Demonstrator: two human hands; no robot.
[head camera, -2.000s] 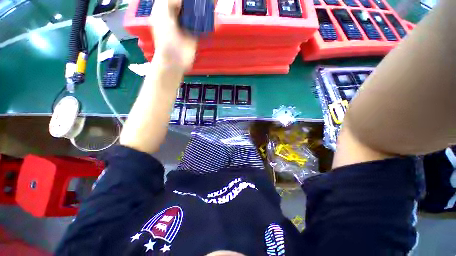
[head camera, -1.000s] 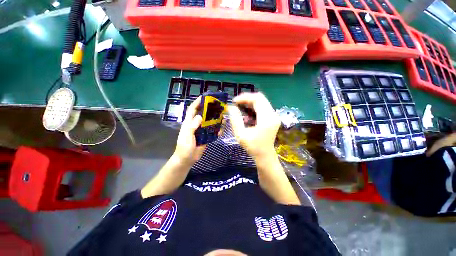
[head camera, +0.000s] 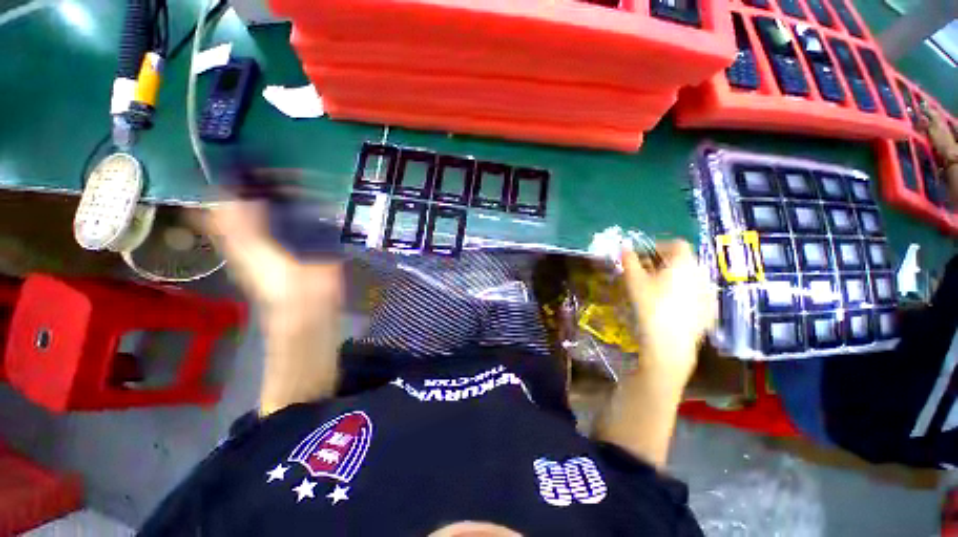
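Observation:
My left hand is blurred at the bench's front edge and holds a dark keypad phone, also blurred. My right hand is at the bench edge above the liner waste, its fingertips by a crumpled piece of clear film; whether it grips the film I cannot tell. Between my hands a clear lens tray lies flat with two rows of black-framed lenses. Stacked lens trays lie to the right, with a yellow release liner on their left side.
Red foam trays are stacked at the back, more with phones at right. A lone phone, black hose and beige oval head are at left. Yellow liner waste lies below the bench. Another person's hand reaches in at right.
My left hand has moved left with the phone, away from my right hand. My right hand has moved right to the clear film. Another person's hand now shows at the upper right.

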